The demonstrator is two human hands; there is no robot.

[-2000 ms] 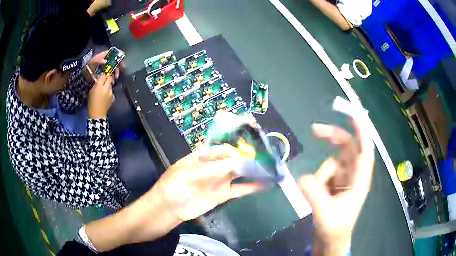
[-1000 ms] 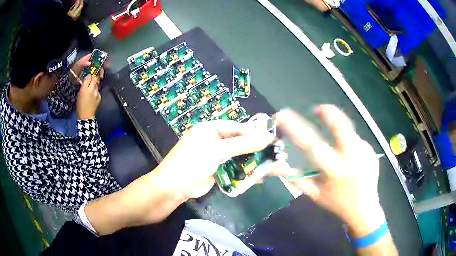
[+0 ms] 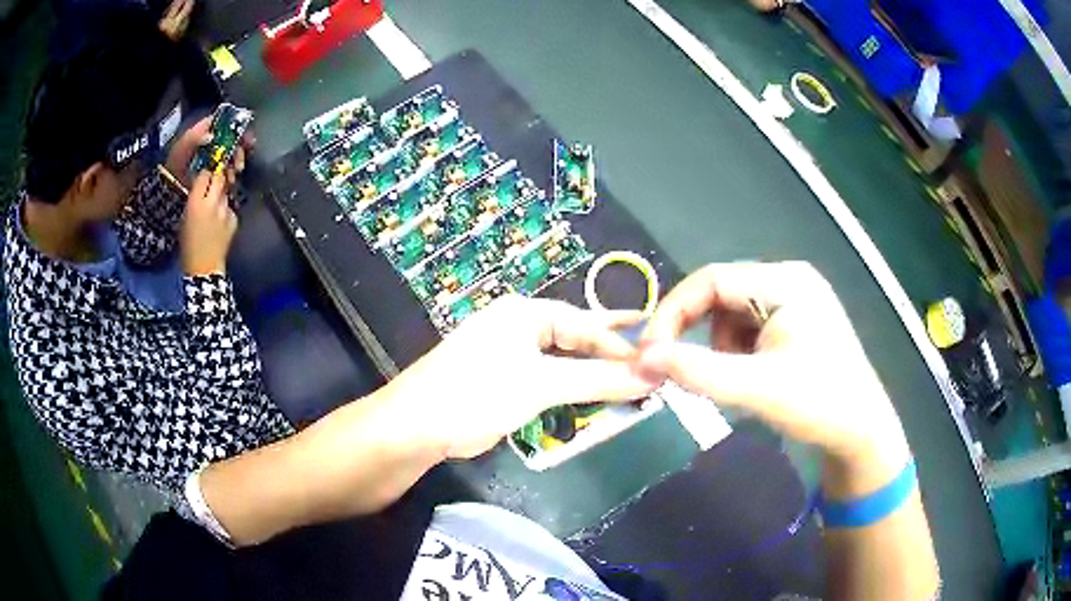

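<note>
My left hand [image 3: 505,364] is closed on a green power supply board in a silver-white metal frame [image 3: 584,437]. The board's lower part, with dark and yellow parts, shows below my palm; my fingers hide the rest. My right hand [image 3: 752,358] meets the left fingertips at the board's upper right end, thumb and index finger pinched together. What lies between those fingertips is too small to tell. A tape roll [image 3: 622,285] lies on the black mat just behind my hands.
Rows of boards [image 3: 440,211] lie on the black mat [image 3: 487,94], with a single board [image 3: 573,176] beside them. A worker at left holds another board [image 3: 221,139]. A red carrier [image 3: 320,38] stands at the far end. Another tape roll [image 3: 813,93] lies at the right edge.
My right hand has come in to the left fingertips, and the slim green tool seen in it earlier no longer shows. The held board is turned and more covered. The tape roll is uncovered.
</note>
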